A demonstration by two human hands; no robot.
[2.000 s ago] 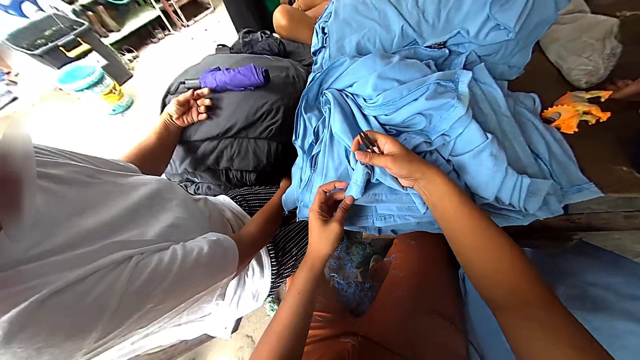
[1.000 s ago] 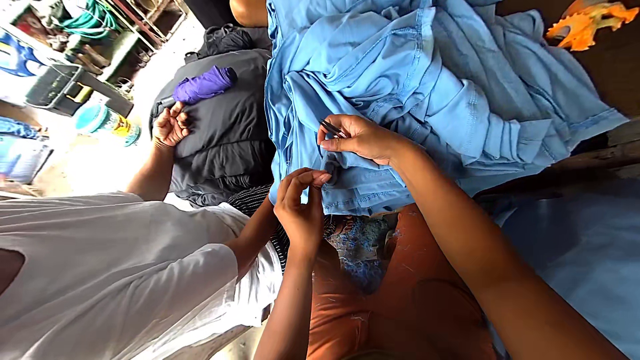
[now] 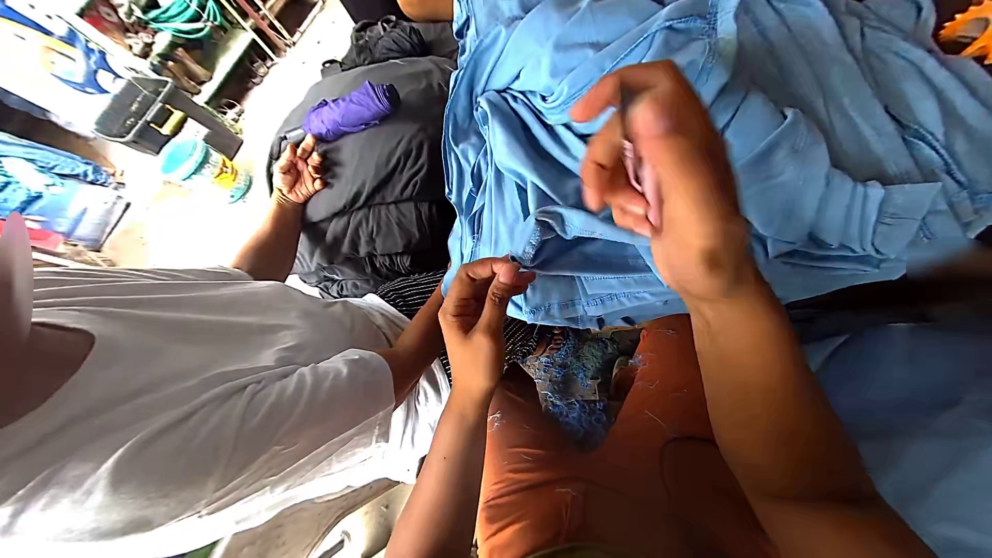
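Note:
A light blue garment point(image 3: 589, 256) with stitched seams lies spread before me. My left hand point(image 3: 484, 310) pinches its near edge between thumb and fingertips. Above the cloth, my right hand point(image 3: 666, 170) is raised, blurred by motion, its fingers curled around a small dark, slender tool point(image 3: 632, 155), perhaps thread snips; the kind cannot be told for sure. Part of the tool is hidden by the fingers.
At my left sits a person in a white shirt point(image 3: 201, 387), one hand on a black cloth bundle point(image 3: 380, 170) beside a rolled purple cloth point(image 3: 353, 111). Blue thread scraps point(image 3: 577, 387) lie between my knees. Beyond are a bucket point(image 3: 203, 167) and a dark crate point(image 3: 139, 112).
My right hand has lifted away from my left hand and the garment's edge, with the tool in it. My left hand stays at the cloth edge. The view has shifted somewhat.

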